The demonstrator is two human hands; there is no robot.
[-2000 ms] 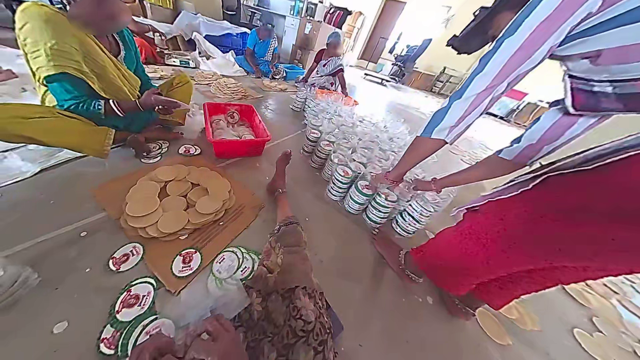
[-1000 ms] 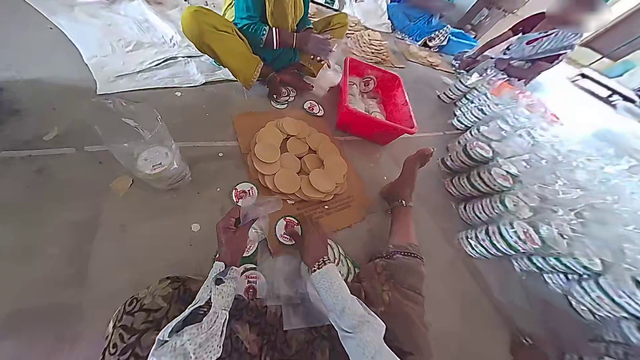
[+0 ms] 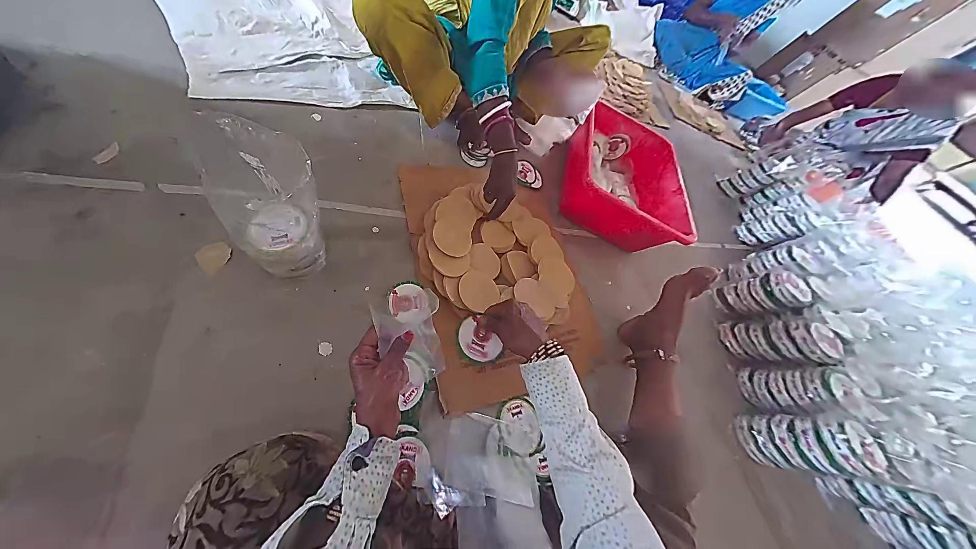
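Note:
My left hand (image 3: 381,377) pinches a small clear plastic bag (image 3: 412,335), which hangs over printed round labels on the floor. My right hand (image 3: 515,328) reaches to the near edge of a ring-shaped pile of flat tan discs (image 3: 476,263) on a brown cardboard sheet (image 3: 450,381); its fingertips are hidden, so what they grip is unclear. Beside it a round printed label (image 3: 480,339) lies on the cardboard. More clear bags (image 3: 488,457) and round labels (image 3: 521,425) lie between my forearms. Across from me a person's hand (image 3: 499,183) touches the pile's far side.
A red plastic basin (image 3: 633,183) with filled packets stands behind the cardboard to the right. At left stands a large clear bag (image 3: 278,229) with labelled packs. Rows of packed discs (image 3: 793,442) line the right side, beyond my bare foot (image 3: 671,305). Other people sit at the back.
My right hand has moved forward from near the labels to the pile. The other person's hand has reached onto the discs. My left hand still holds the bag.

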